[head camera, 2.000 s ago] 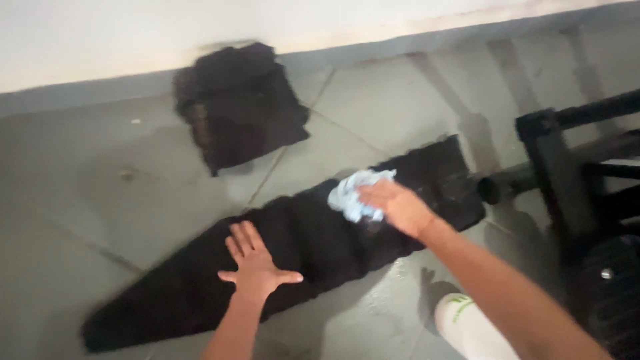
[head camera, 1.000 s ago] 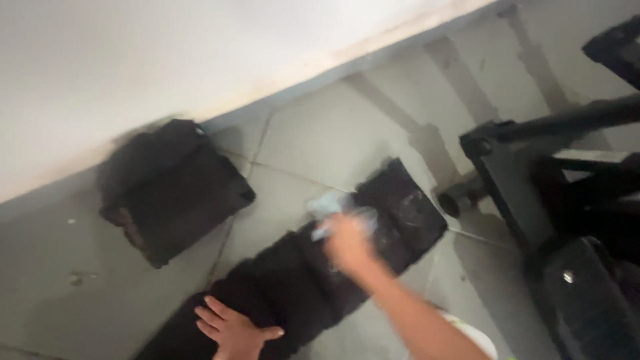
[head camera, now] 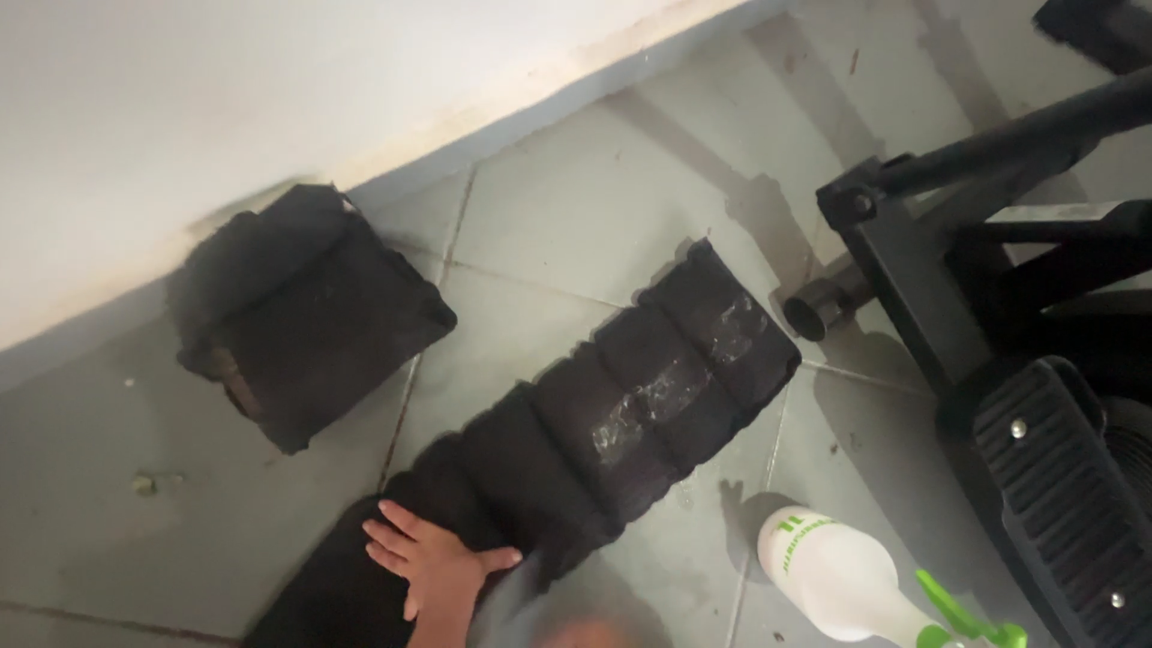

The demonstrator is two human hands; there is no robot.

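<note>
My left hand (head camera: 441, 562) presses flat, fingers spread, on a long black padded strip (head camera: 549, 432) with cross seams, which lies slantwise on the floor. Whitish wet smears mark its upper right part. At the bottom edge, right of my left hand, a skin-coloured blur (head camera: 589, 630) with a pale bluish haze around it shows; it looks like my right hand, but whether it holds the cloth cannot be made out. A white spray bottle (head camera: 832, 567) with a green trigger, bearing writing, lies to the lower right.
A black fabric-covered block (head camera: 315, 315) rests on the tiled floor (head camera: 540, 234) close to the white wall (head camera: 225, 117). On the right stands a black metal frame (head camera: 909, 288) with a ribbed pedal (head camera: 1053, 486). A small scrap (head camera: 144, 484) lies at the left.
My right hand has moved from the strip's upper part, where it rubbed with a light blue cloth, down toward the bottom edge. My left hand stays on the strip. The view has shifted.
</note>
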